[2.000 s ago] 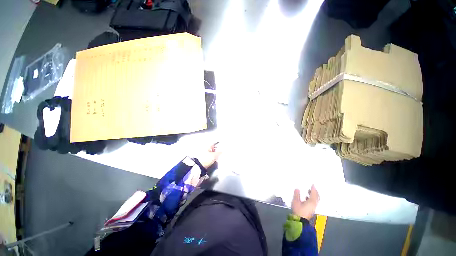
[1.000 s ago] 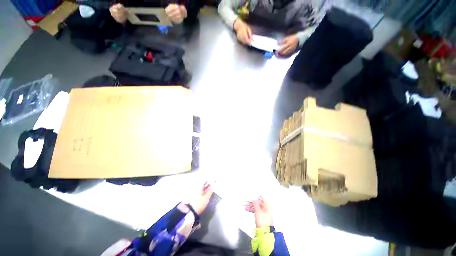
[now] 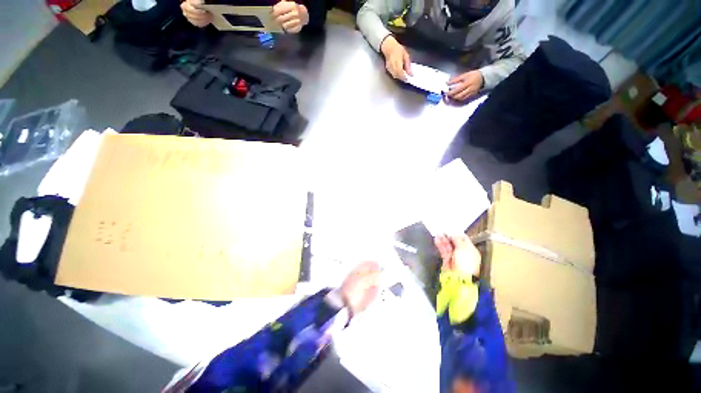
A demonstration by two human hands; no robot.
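Observation:
White paper pieces [image 3: 388,334] lie in strong glare in front of me. My left hand [image 3: 360,288] is blurred over them; whether it grips one cannot be told. My right hand [image 3: 459,255] is at the near edge of a white paper sheet [image 3: 456,192], its fingers closed on that edge, beside the cardboard bundle. A large kraft envelope [image 3: 184,219] lies flat at the left on black fabric goods, with a dark strip showing at its right edge.
A strapped cardboard bundle [image 3: 542,269] stands at the right. Black fabric bundles [image 3: 34,238] lie at the left, a black bag [image 3: 238,96] beyond the envelope, and a black stack [image 3: 538,100] at the back right. Two people work across the table, one holding a white piece [image 3: 428,77].
My hands have moved forward, the right one outward to the cardboard bundle. A white sheet now shows at my right hand, and grey tabletop shows between the papers. The camera view has shifted.

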